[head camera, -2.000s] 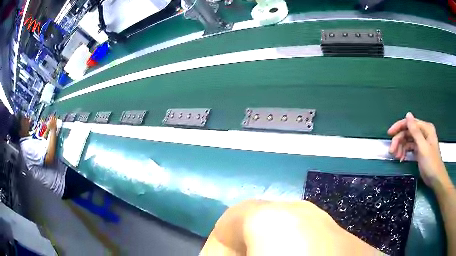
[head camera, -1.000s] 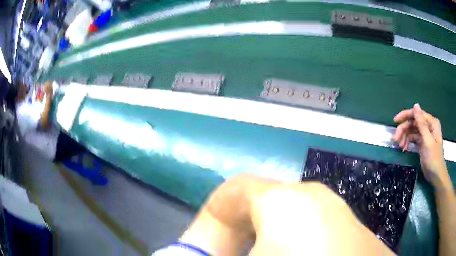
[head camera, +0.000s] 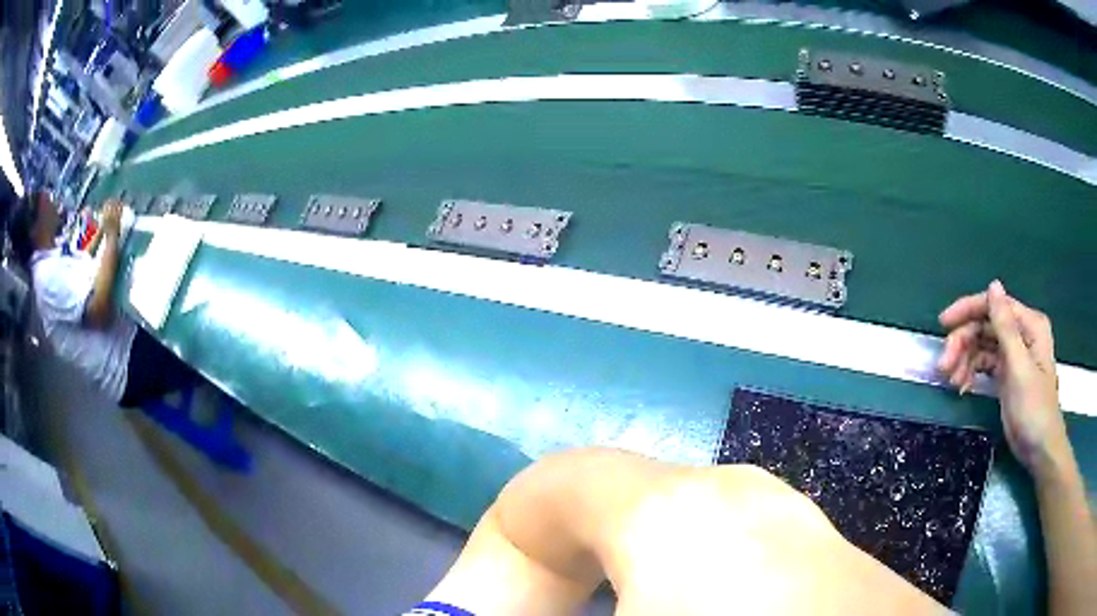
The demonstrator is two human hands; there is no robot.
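Note:
Grey blocks with four round metal posts lie spaced in a row on the green belt; the nearest block (head camera: 758,266) is left of my right hand. My right hand (head camera: 1001,349) hovers over the near white strip, fingers loosely curled and fingertips close together; whether a ring is between them cannot be told. The black parts tray (head camera: 860,481), full of small shiny rings, lies below it. My bent left arm fills the bottom centre, its forearm covering the tray's lower left. My left hand is outside the picture.
A stack of dark blocks (head camera: 871,94) sits on the far white strip (head camera: 577,87). A seated person (head camera: 84,301) in a white top works at the far left beside a white sheet (head camera: 165,274). Red and blue bins (head camera: 244,48) stand behind. The glossy bench edge (head camera: 361,361) curves along the near side.
The row of blocks has moved right along the belt, bringing the nearest block closer to my right hand. The camera view has shifted slightly. My right hand keeps nearly the same pose.

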